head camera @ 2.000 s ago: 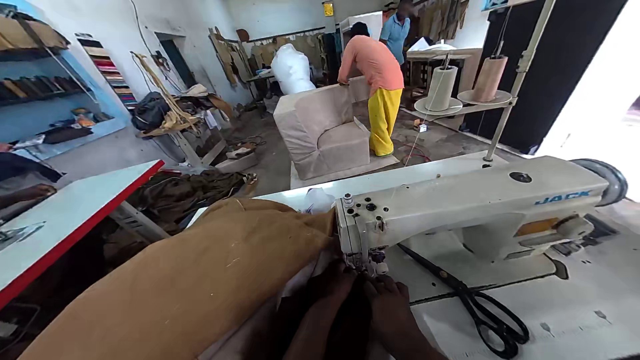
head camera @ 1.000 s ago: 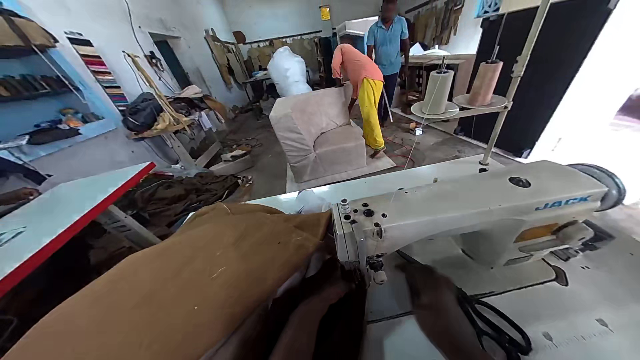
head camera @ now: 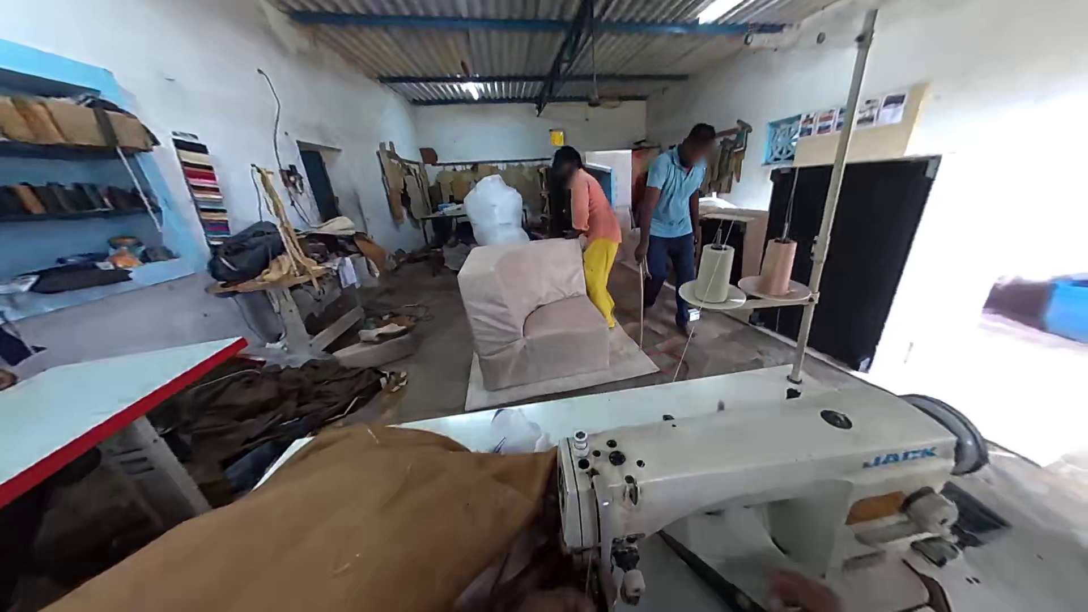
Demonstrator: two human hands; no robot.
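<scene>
A white Jack sewing machine (head camera: 756, 467) stands on a pale table, with a brown piece of fabric (head camera: 365, 527) spread to the left of its needle end. Low at the bottom edge, my left hand (head camera: 548, 591) is dim and mostly cut off, at darker cloth beside the needle area. Only part of my right hand (head camera: 803, 591) shows, blurred, under the machine arm, close to black-handled shears (head camera: 710, 569). The shears' handles are out of view, so whether my fingers touch them cannot be told.
Two thread cones (head camera: 716, 272) sit on a metal stand behind the machine. A red-edged white table (head camera: 119, 391) is at left, with dark cloth (head camera: 280, 399) heaped beside it. Beyond, a person in orange (head camera: 593, 221) leans at a beige armchair (head camera: 544, 314); another in blue (head camera: 671, 212) stands nearby.
My right hand has moved away from the needle area, rightward towards the shears. The person in orange has straightened up somewhat. The view has tilted upward.
</scene>
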